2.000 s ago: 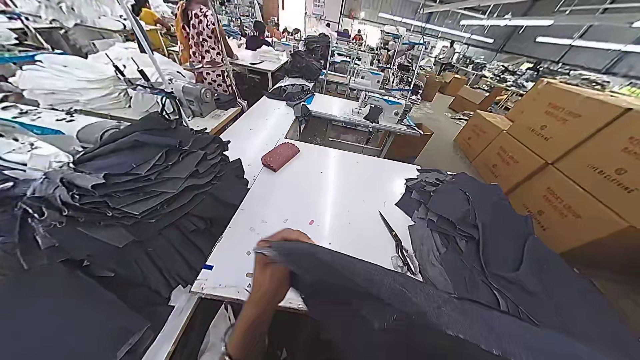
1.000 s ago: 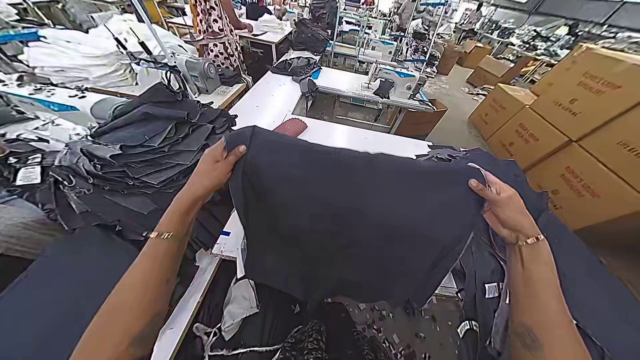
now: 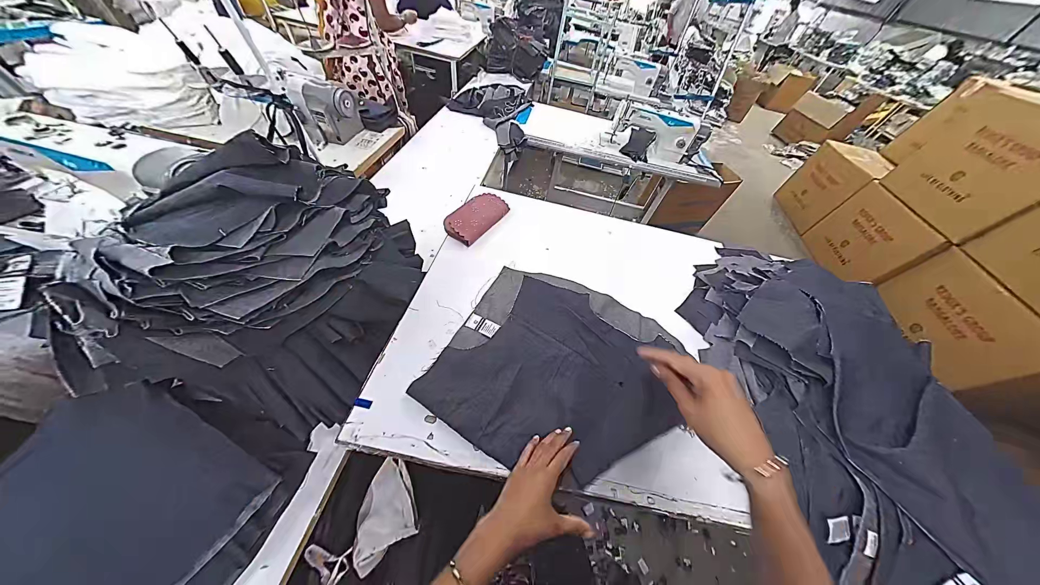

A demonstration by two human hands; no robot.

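A dark grey fabric piece (image 3: 544, 357) lies on the white table, its lighter underside and a small white label showing at the far edge. My left hand (image 3: 536, 487) rests its fingertips on the near edge of the cloth, thumb spread, nothing gripped. Over the cloth's right side is my right hand (image 3: 707, 398), slightly blurred, fingers apart and holding nothing; whether it touches the cloth I cannot tell. Beyond the cloth sits a dark red case (image 3: 477, 218) with a scalloped edge. To the right hangs a pile of dark cloth (image 3: 837, 366) over the table edge. The scissors seen earlier are not visible.
A tall stack of dark cut fabric (image 3: 244, 260) stands at the left. Cardboard boxes (image 3: 967, 171) are piled at the right. Sewing machines (image 3: 662, 134) stand beyond the white table (image 3: 585, 236). A person in a patterned garment (image 3: 361, 49) is at the far left, beside another table.
The dark cloth, held up between both hands a second ago, now lies on the table. Both hands have let go of its corners.
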